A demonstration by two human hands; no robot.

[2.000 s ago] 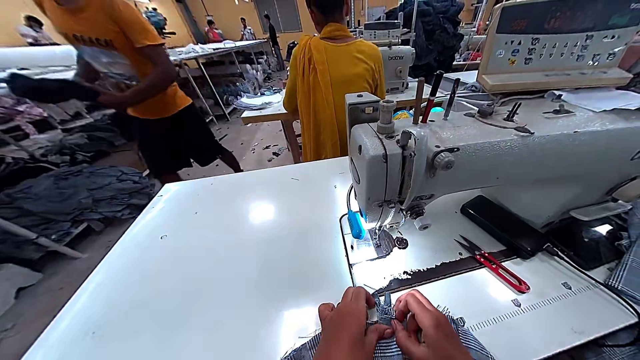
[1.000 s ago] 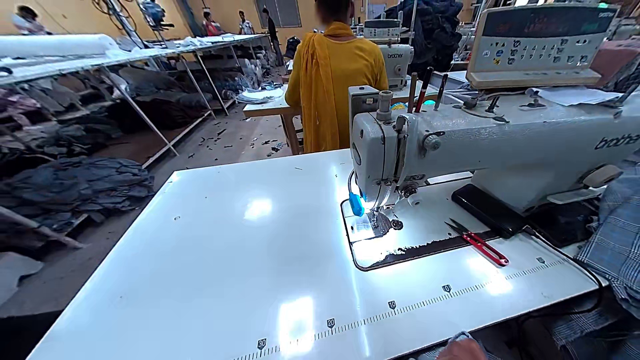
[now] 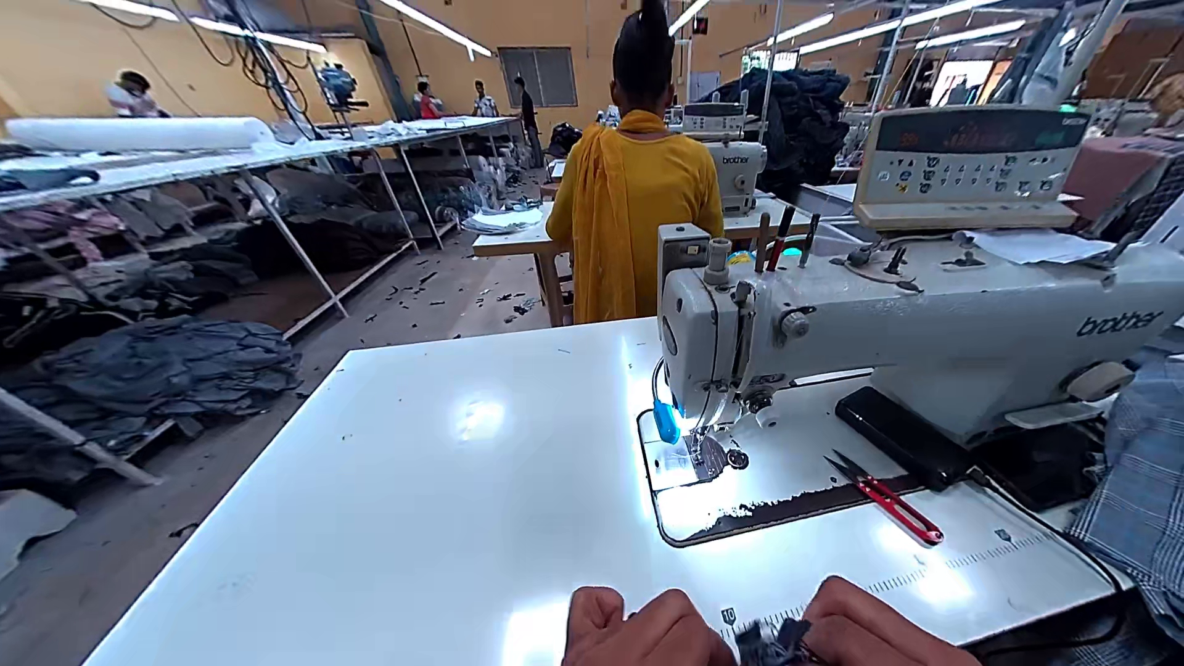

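At the bottom edge of the head view, my left hand [image 3: 643, 631] and my right hand [image 3: 874, 629] are close together over the near edge of the white table [image 3: 416, 518]. Between them, a small bunch of dark grey cloth [image 3: 775, 644] is pinched by the fingers; its lower part is out of frame. Beyond the hands stands a Brother industrial sewing machine [image 3: 962, 324], its presser foot and needle area lit. Red-handled thread snips [image 3: 893, 507] lie on the table to the right of the needle plate, touched by neither hand.
A black oblong case [image 3: 902, 437] lies by the machine's base, with a cable along the right. Checked cloth [image 3: 1138, 481] hangs at the right edge. A control panel [image 3: 969, 166] stands behind the machine. A person in yellow [image 3: 647, 203] sits ahead. Cloth heaps [image 3: 166, 370] lie at left.
Both hands are back in view at the table's near edge with dark cloth; one second ago only part of a hand showed there. The person in orange, at left two seconds ago, is out of view.
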